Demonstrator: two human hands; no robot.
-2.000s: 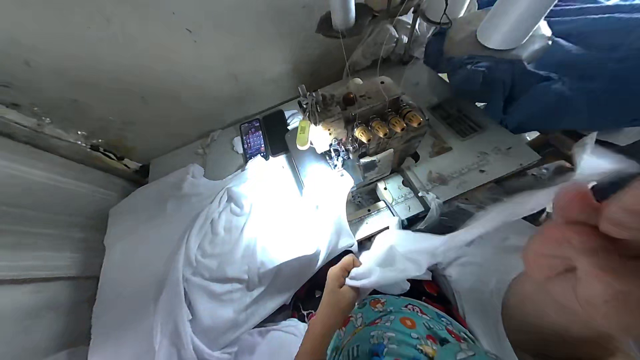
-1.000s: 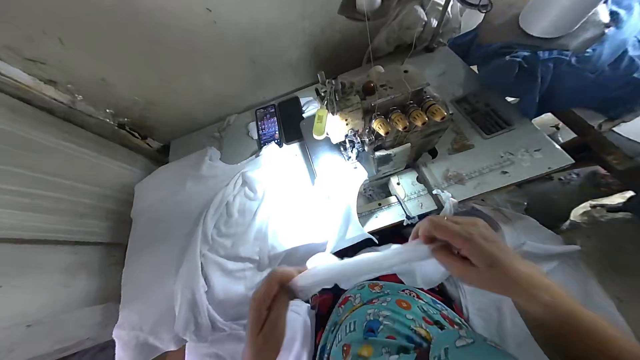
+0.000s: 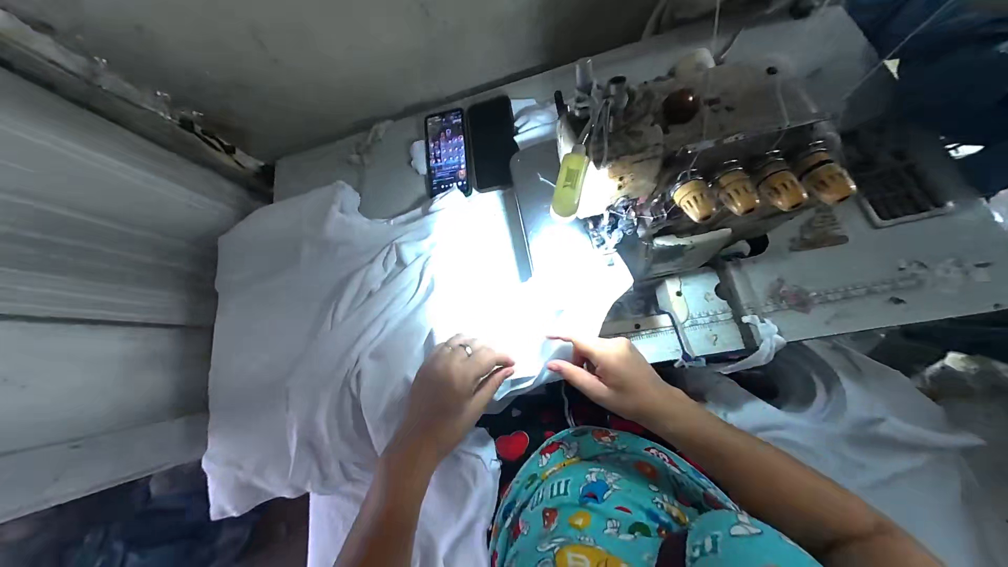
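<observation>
White fabric [image 3: 315, 315] is heaped over the left part of the machine table and hangs off its front edge. My left hand [image 3: 461, 378] rests on the fabric, its thumb and fingers pinching the near edge. Close by on the right, my right hand [image 3: 610, 374] grips the same edge between thumb and fingers. Both hands are in front of the overlock sewing machine [image 3: 677, 165], whose lamp washes out the cloth around the needle area. Whether the cloth lies under the presser foot cannot be told.
A lit smartphone [image 3: 447, 152] and a dark phone [image 3: 492, 143] lie behind the fabric. A yellow-green tool handle [image 3: 570, 183] hangs at the machine's left, beside several tension knobs [image 3: 738, 189]. More white cloth [image 3: 858, 441] lies low on the right. A wall runs along the back.
The stretched white piece held between both hands has been lowered onto the cloth at the table edge. Both hands have moved forward to the machine. The view has come closer.
</observation>
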